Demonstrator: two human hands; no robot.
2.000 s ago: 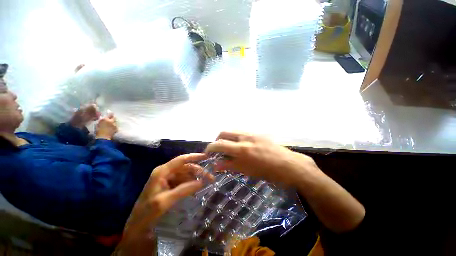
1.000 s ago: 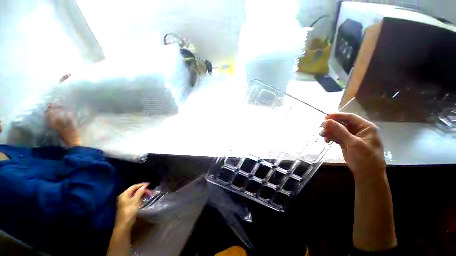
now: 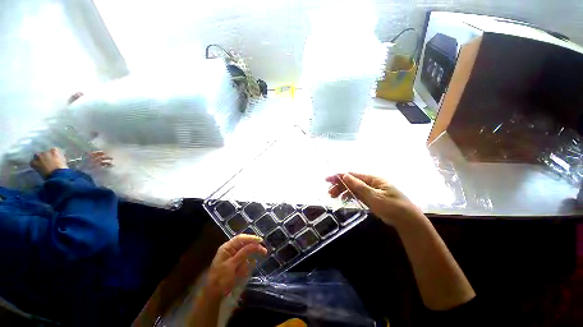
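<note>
A clear compartment tray (image 3: 296, 228) is held tilted across the table's front edge. Its lower pockets show against the dark space; its upper part is faint against the bright table. My right hand (image 3: 377, 197) grips its right edge between thumb and fingers. My left hand (image 3: 235, 263) is at its lower left edge, with fingers curled over it; the exact contact is hard to see. Limp clear film (image 3: 307, 295) lies below the tray over my lap.
A tall whitish tray stack (image 3: 339, 96) stands on the table (image 3: 396, 153), with a long stack (image 3: 153, 115) at left. A black phone (image 3: 413, 112), yellow basket (image 3: 397, 76) and open carton (image 3: 511, 96) are at right. A co-worker's blue sleeve (image 3: 77, 211) is at left.
The tray has moved left and turned. My right hand has moved left and down with it. My left hand has moved right, from the film to the tray's edge.
</note>
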